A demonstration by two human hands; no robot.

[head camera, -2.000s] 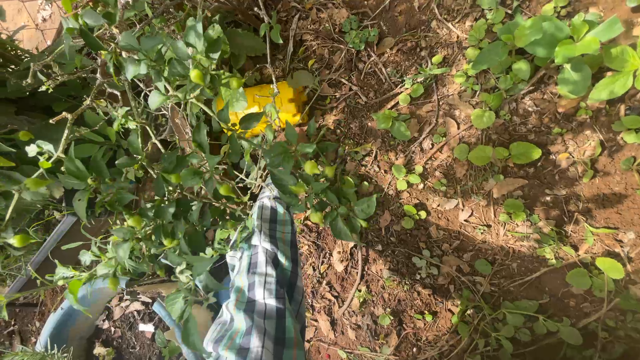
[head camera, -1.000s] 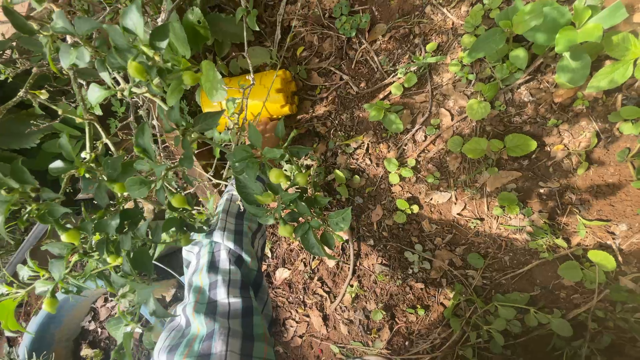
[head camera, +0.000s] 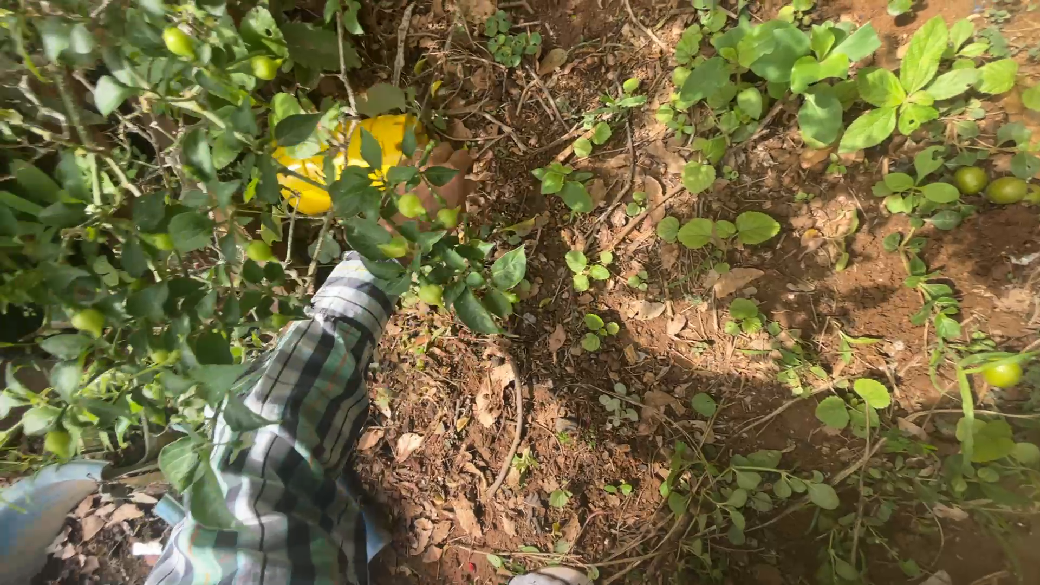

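My left hand is low near the soil, partly hidden by leaves, with curled fingers at the right end of a yellow object. Leaves also cover part of this object, and whether my fingers grip it cannot be told. A checked sleeve covers my arm, which reaches up from the lower left under a leafy branch. Small green fruits hang from the bush around my wrist. My right hand is not in view.
The thorny-looking bush fills the left side. Reddish soil carries dry leaves, twigs and low weeds. Several round yellow-green fruits lie at the right. Blue material shows at the lower left.
My left hand has moved from below the yellow object to its right end since the previous frame. The view has shifted slightly.
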